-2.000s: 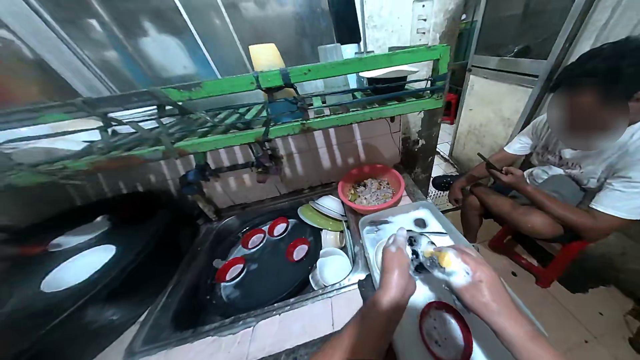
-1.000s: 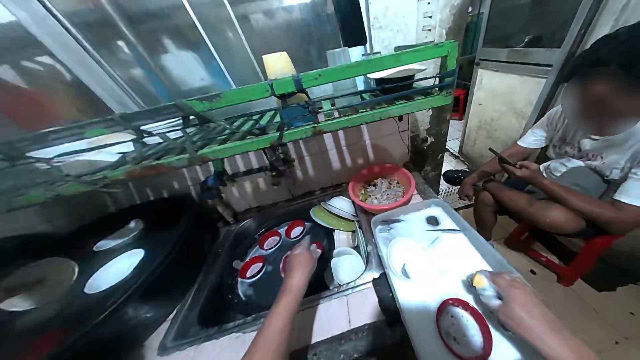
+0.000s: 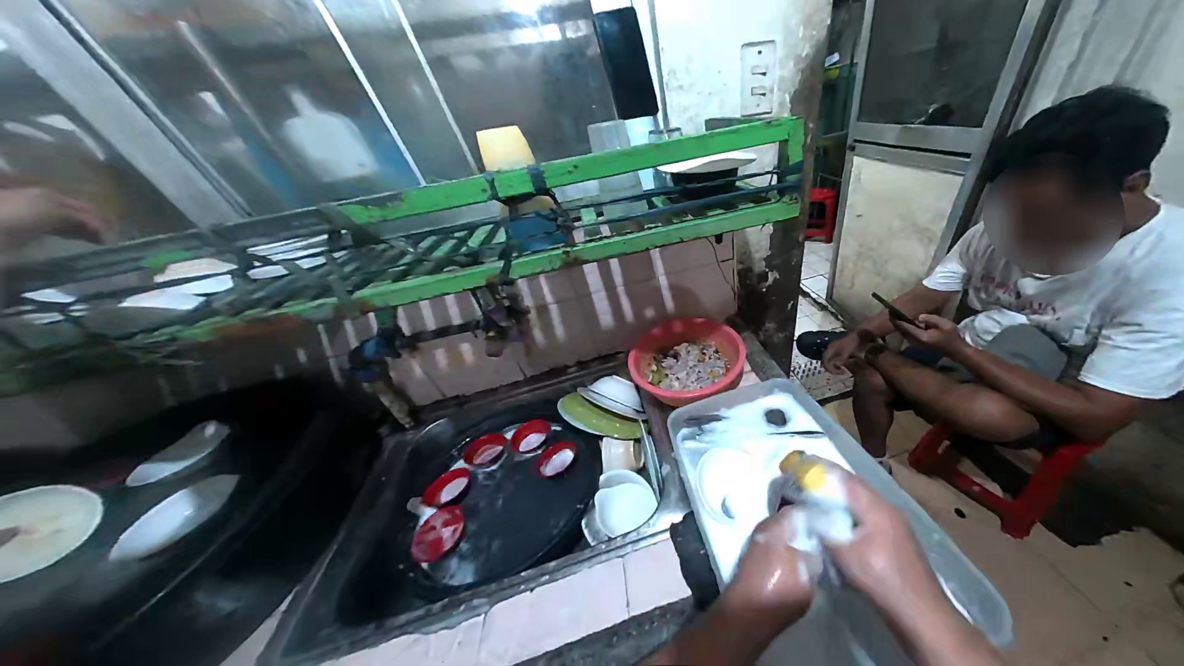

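My right hand is closed around a soapy yellow sponge over a plastic tray of suds. Close against it, my left hand grips a small soapy item, blurred and mostly covered by foam and fingers. A round white dish lies in the suds to their left. Several small red-rimmed bowls rest on a round black surface in the sink. White bowls and a green plate stand at the sink's right side.
A red plastic basin with food scraps is behind the tray. A green rack runs above the sink. At right, a person sits on a red stool holding a phone. A dark tub with white dishes is at left.
My left hand has moved right, from the red-rimmed bowls in the sink to the tray beside my right hand. The large red-rimmed dish seen in the tray earlier no longer shows there.
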